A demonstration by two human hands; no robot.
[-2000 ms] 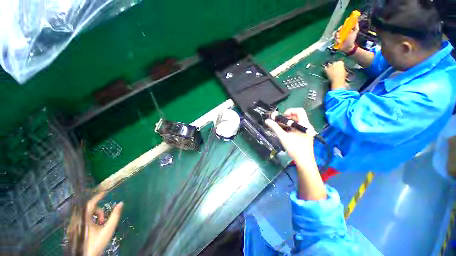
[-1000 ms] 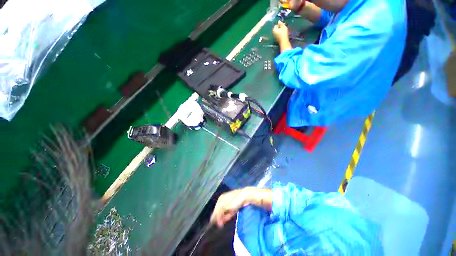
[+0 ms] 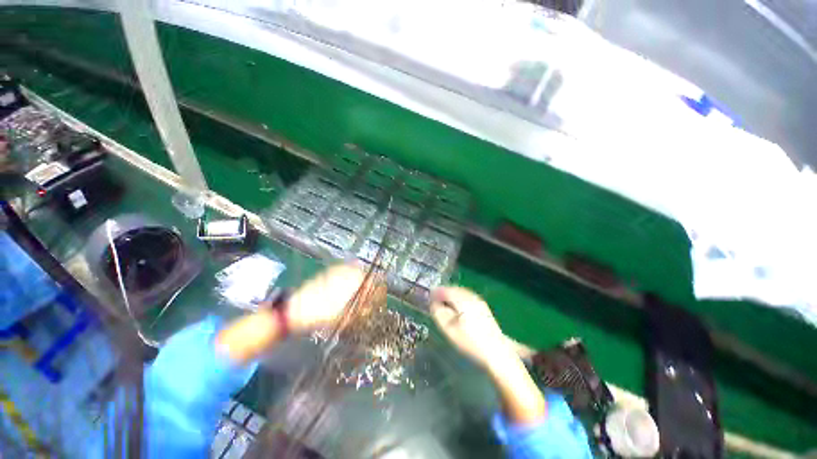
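Note:
A loose pile of small white, brass and dark components (image 3: 385, 351) lies on the shiny green bench mat. My left hand (image 3: 327, 300), with a maroon strap at the wrist, is at the pile's upper left, blurred and partly crossed by hair-like strands. My right hand (image 3: 468, 324) is at the pile's upper right, by the lower edge of the translucent component trays (image 3: 367, 220). Its fingers look bent. I cannot tell whether either hand holds anything.
Clear plastic bags (image 3: 260, 280) and a small black-rimmed box (image 3: 222, 229) lie at left, near a round black item (image 3: 148, 260). The black fan (image 3: 569, 372), white cup (image 3: 632, 430) and black tray (image 3: 685, 394) are at lower right. A large plastic sheet (image 3: 627, 161) spans the top.
The view has swung left to the trays and pile. My right hand has moved from the bench's front edge to beside the pile. My left hand has come back into view.

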